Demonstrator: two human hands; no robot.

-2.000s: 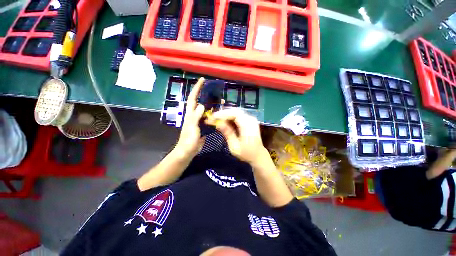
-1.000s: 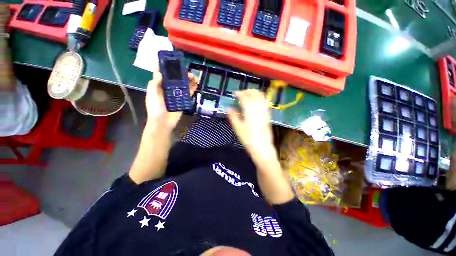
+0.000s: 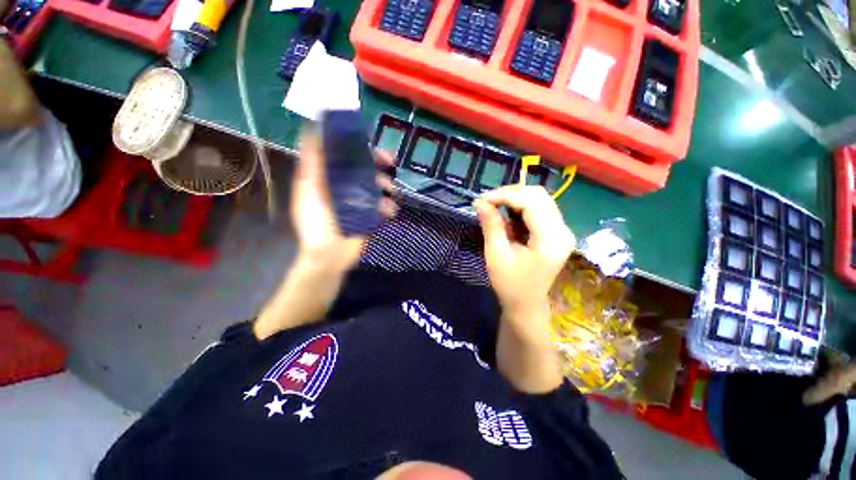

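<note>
My left hand [image 3: 319, 211] holds a dark blue keypad phone [image 3: 354, 173] upright above the bench edge; the phone is blurred, so its keys and screen do not show clearly. My right hand [image 3: 527, 239] is pinched at the right end of a thin black-framed screen lens [image 3: 441, 194], which lies at a slant at the bench edge. Behind it is a row of black-framed lenses [image 3: 460, 159]. Yellow backing [image 3: 529, 167] stands up at the row's right end.
Stacked red foam trays [image 3: 526, 112] hold phones behind the lenses. White paper [image 3: 324, 86] and a spare phone [image 3: 305, 42] lie left. A lens blister tray [image 3: 765, 272] is right. Clear film scraps [image 3: 608, 251] lie near the edge, above a yellow-filled waste bag [image 3: 596, 328]. A person's arm shows far right.
Yellow backing has left my right fingers and rests by the lens row. My left hand first turned the phone face up, then tilted it. My right fingers have closed at a lens. The view has shifted left.
</note>
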